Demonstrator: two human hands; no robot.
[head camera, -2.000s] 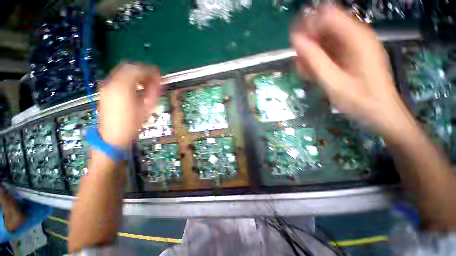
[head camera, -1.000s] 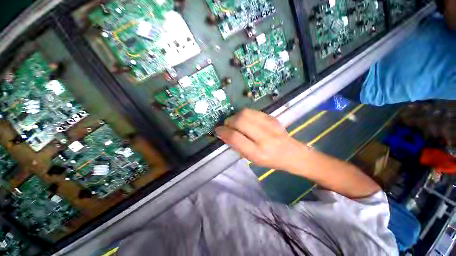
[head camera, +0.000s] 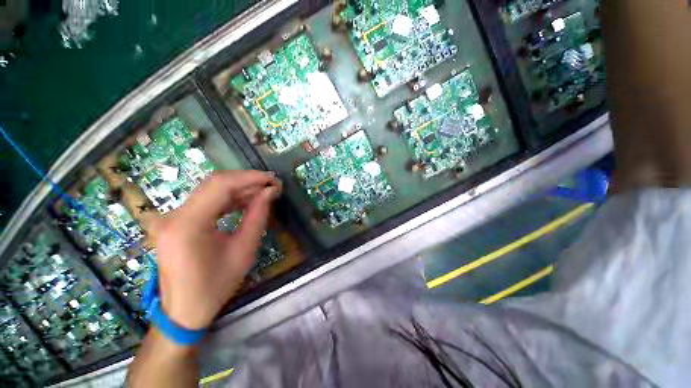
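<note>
My left hand, with a blue wrist strap, is over the carriers left of centre. Its thumb and index finger pinch a small dark component, blurred, above the dark bar between two carriers. Right of it, a grey-green carrier holds four green circuit boards; the lower left board is nearest the fingertips. An orange-brown carrier with boards lies partly hidden under my left hand. My right forearm crosses the right edge; its hand is out of the picture.
The near conveyor rail runs below the carriers, the far rail above them. A blue cord crosses at left. A white component heap lies on the green mat. More carriers lie left and right.
The view has turned and shifted. My left hand has come in from out of view. My right hand has left the board area, with only the forearm now showing at the right.
</note>
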